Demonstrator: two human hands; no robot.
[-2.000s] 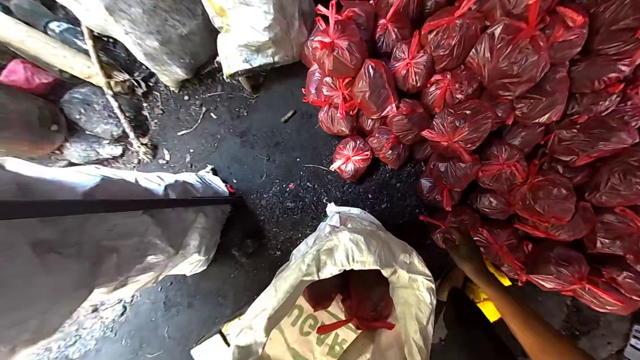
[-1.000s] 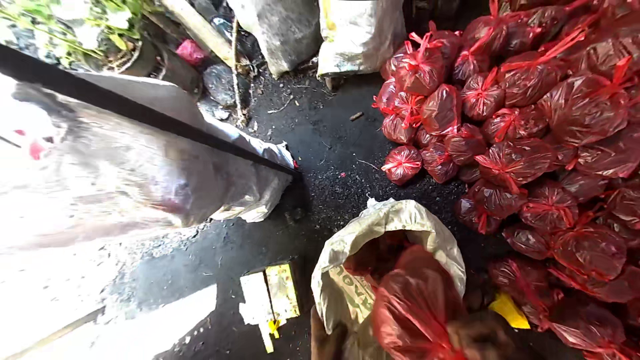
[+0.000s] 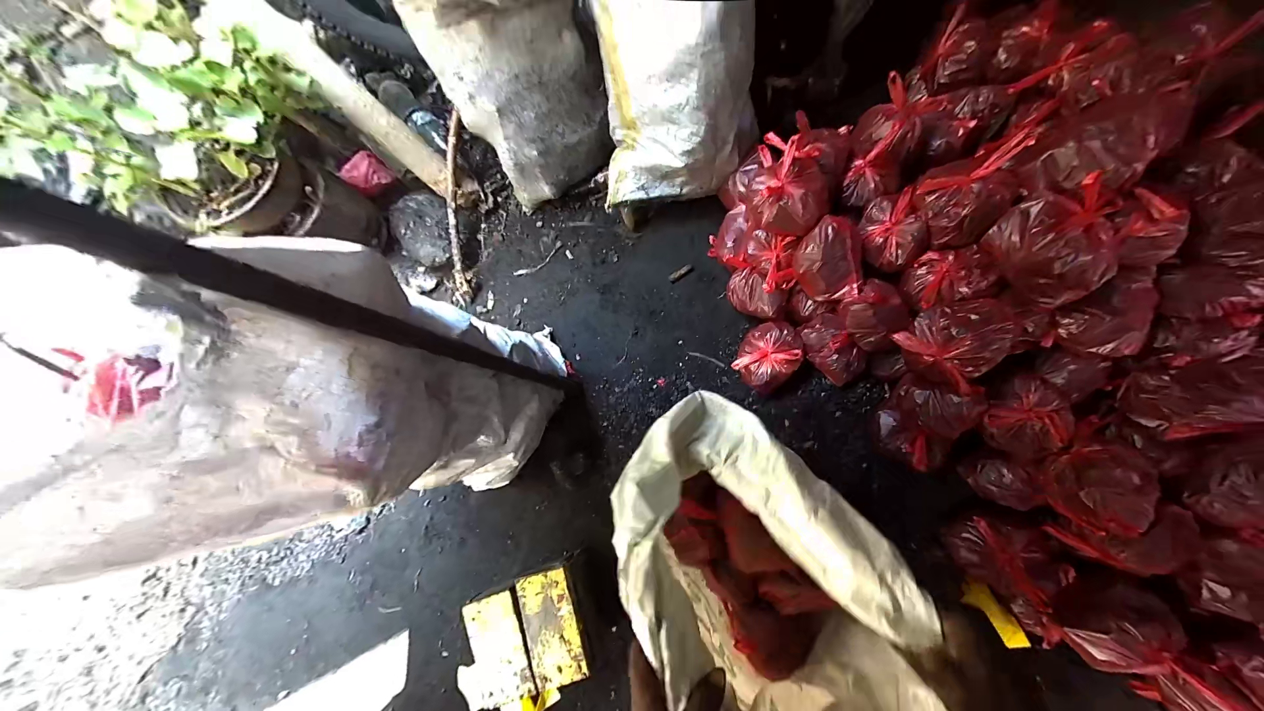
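An off-white woven sack point(image 3: 765, 464) stands with its mouth spread wide at the bottom centre, and several tied red plastic bags point(image 3: 755, 583) lie inside it. At its lower left rim is my left hand point(image 3: 676, 686), with fingers on both sides of the folded edge, pinching it. My right hand point(image 3: 973, 657) is a dark, blurred shape beside the sack's lower right rim; its fingers cannot be made out. To the right rises a large pile of knotted red plastic bags point(image 3: 1027, 415) with dark contents.
Filled white sacks point(image 3: 681, 99) stand at the top. A large pale sack point(image 3: 296, 395) and a dark bar point(image 3: 326, 301) are at left. A yellow worn block point(image 3: 523, 637) lies on the dark floor, a yellow scrap point(image 3: 995, 614) by the pile, and leafy plants point(image 3: 148, 89) grow upper left.
My right hand was at the pile, then over the sack's mouth with a red bag. That bag is no longer above the mouth, and the hand is now beside the right rim.
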